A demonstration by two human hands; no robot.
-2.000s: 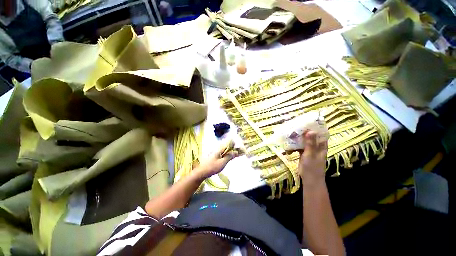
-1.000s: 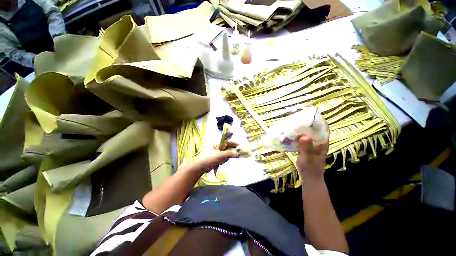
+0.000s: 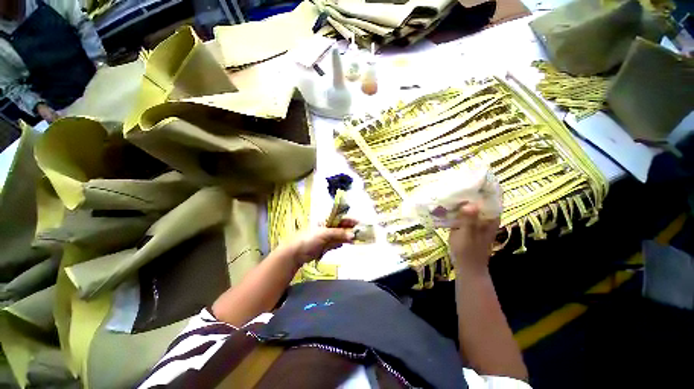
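Note:
My right hand (image 3: 473, 235) is closed around a white squeeze bottle (image 3: 463, 201), tilted with its nozzle end towards my left hand. My left hand (image 3: 323, 241) pinches a yellow-green strap (image 3: 339, 209) near its end. The bottle's nozzle tip is too washed out to tell if it touches the strap. A dark navy lump (image 3: 339, 183) lies just beyond the strap. The laid-out straps (image 3: 456, 144) form a wide grid beneath and beyond the bottle, with ends hanging over the table edge.
Slumped khaki bag bodies (image 3: 221, 152) fill the left side, with a strap bundle (image 3: 285, 220) beside them. A white container (image 3: 329, 95) and an orange-brown small bottle (image 3: 369, 82) stand beyond. Folded bag pieces (image 3: 396, 21) lie at the far side. A person (image 3: 53, 53) is at the upper left.
Since two seconds ago, my left hand has raised the strap upright near the dark lump. My right hand still holds the bottle, which has shifted slightly and points more towards my left hand.

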